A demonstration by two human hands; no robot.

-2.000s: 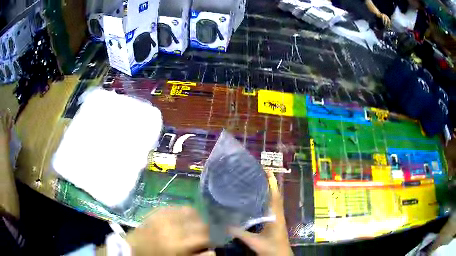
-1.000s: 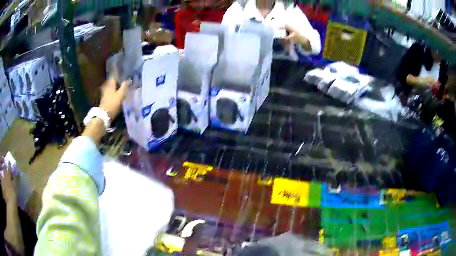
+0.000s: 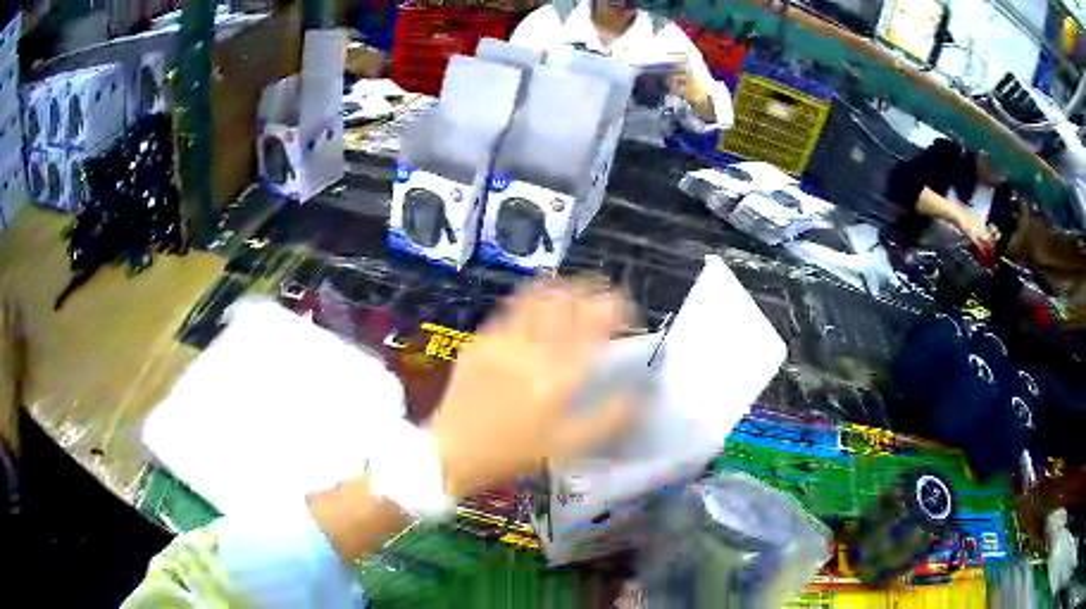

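Observation:
My left hand (image 3: 536, 387), blurred, is at the left side of an open white retail box (image 3: 601, 506); whether it grips the box cannot be told. The box leans on the bench in front of me with its white flap (image 3: 723, 351) raised. A bagged speaker (image 3: 756, 523) in crinkled clear plastic is just right of the box, at the lower edge. No right hand can be made out. A dark speaker with a pale ring (image 3: 935, 497) lies further right. The white stack of poly bags (image 3: 280, 410) lies left of my hand.
Two open boxes (image 3: 429, 220) (image 3: 524, 226) stand at the back, and another (image 3: 280, 149) stands further left. Black tangled items (image 3: 125, 196) lie at left. Waiting speakers (image 3: 965, 381) are at the right edge. White packets (image 3: 768, 202) lie on the far side, near two other people.
My left hand has come back from the rear boxes toward the front centre. The nearest rear box is gone from its place, and an open box is now in front of me. A ringed speaker shows at right.

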